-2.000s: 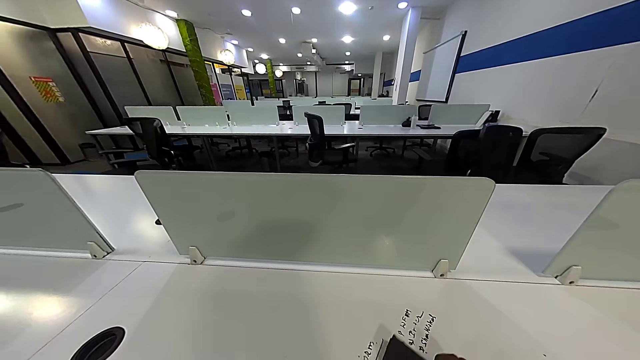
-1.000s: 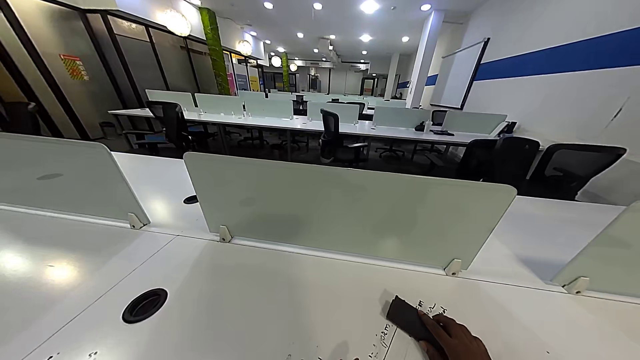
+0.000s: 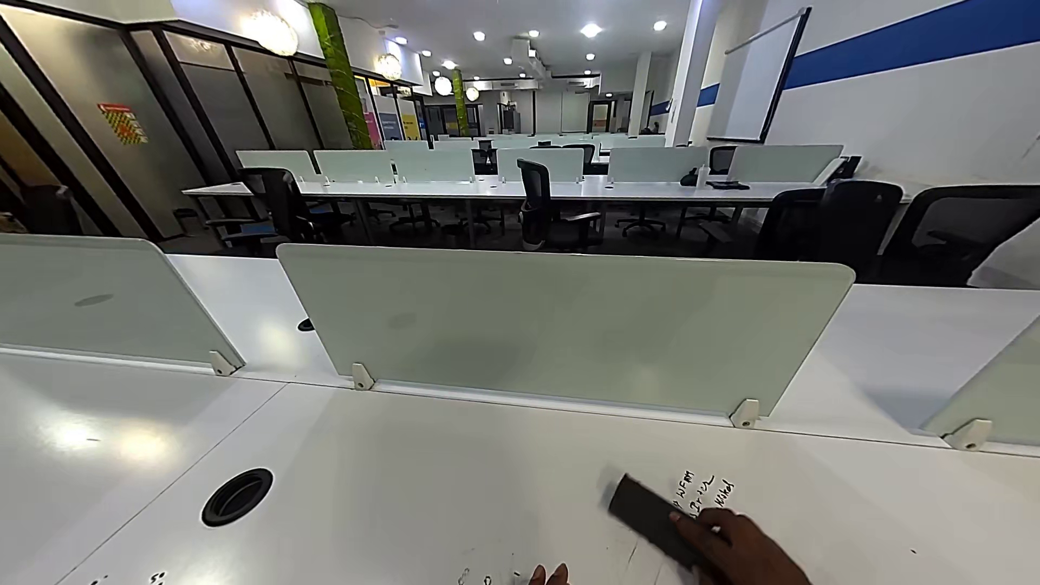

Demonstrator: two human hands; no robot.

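My right hand (image 3: 741, 548) grips a dark, flat whiteboard eraser (image 3: 656, 518), which lies on the white desk top (image 3: 455, 479) at the lower right. Handwriting in black marker (image 3: 704, 491) shows just beyond the eraser and is partly hidden by it. Only the fingertips of my left hand (image 3: 549, 575) show at the bottom edge, near faint marker traces (image 3: 487, 579); the rest of that hand is out of frame. More black marks (image 3: 158, 578) are at the lower left.
A frosted desk divider (image 3: 569, 325) on clamps stands along the desk's far edge, with others at both sides. A round black cable grommet (image 3: 237, 497) is set in the desk at left. Beyond are office chairs (image 3: 536, 203) and a long white desk (image 3: 487, 191).
My right hand and the eraser have come further into view since two seconds ago. The fingertips of my left hand now show at the bottom edge.
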